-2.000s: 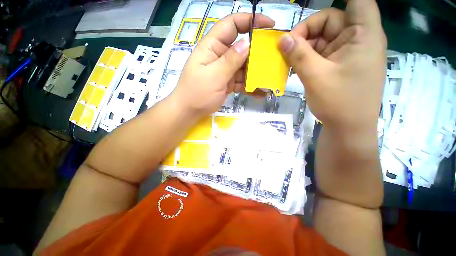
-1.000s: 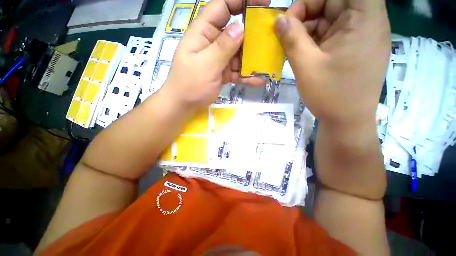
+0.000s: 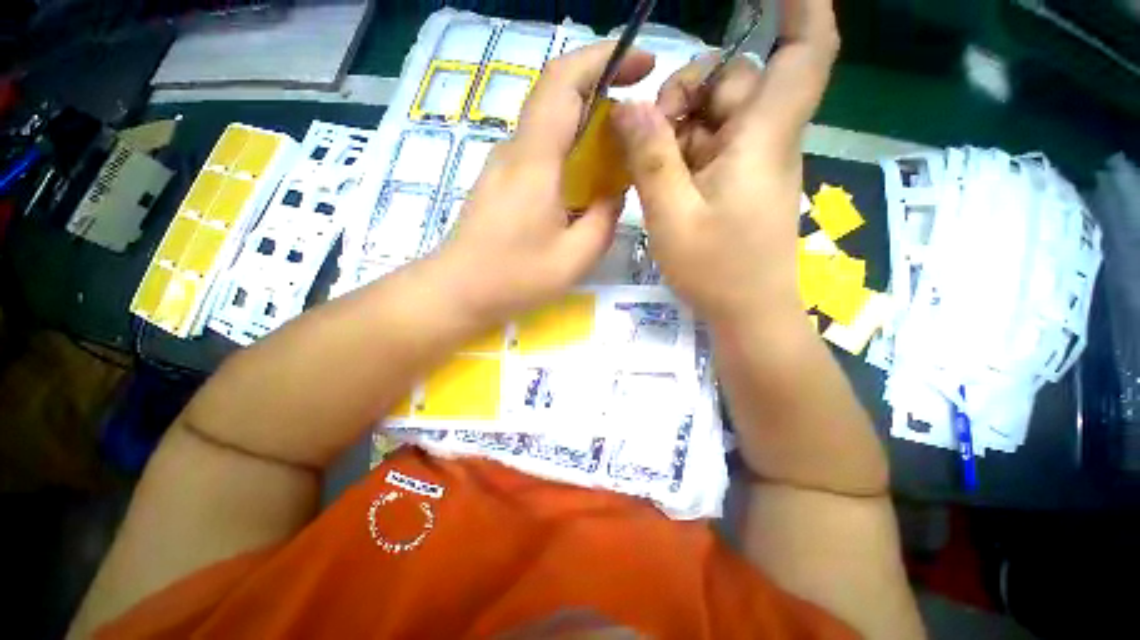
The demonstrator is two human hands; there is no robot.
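Note:
My left hand [image 3: 531, 188] holds a yellow die-cut sticker [image 3: 596, 160], tilted and partly hidden by the fingers. A thin dark edge or strip rises along it; I cannot tell if it is a frame. My right hand [image 3: 719, 188] has its thumb against the sticker's upper part. A thin metallic piece [image 3: 740, 40] shows by the right fingers; I cannot tell what it is. Below, an adhesive liner sheet [image 3: 560, 363] with yellow rectangles at its left lies on the blister tray [image 3: 398, 125]. Two yellow-bordered frames [image 3: 448, 94] sit in the tray's upper pockets.
Spare sticker sheets [image 3: 206, 231] and die-cut sheets [image 3: 285, 238] lie left of the tray. A grey-beige block [image 3: 119, 194] is at far left. Yellow scrap [image 3: 835, 281] lies to the right, beside a white liner pile [image 3: 988, 275] and a blue pen [image 3: 964, 438].
The sticker has gone from facing the camera to tilted and mostly covered by my hands. Both hands have shifted left in view, the right one more, uncovering the yellow scrap.

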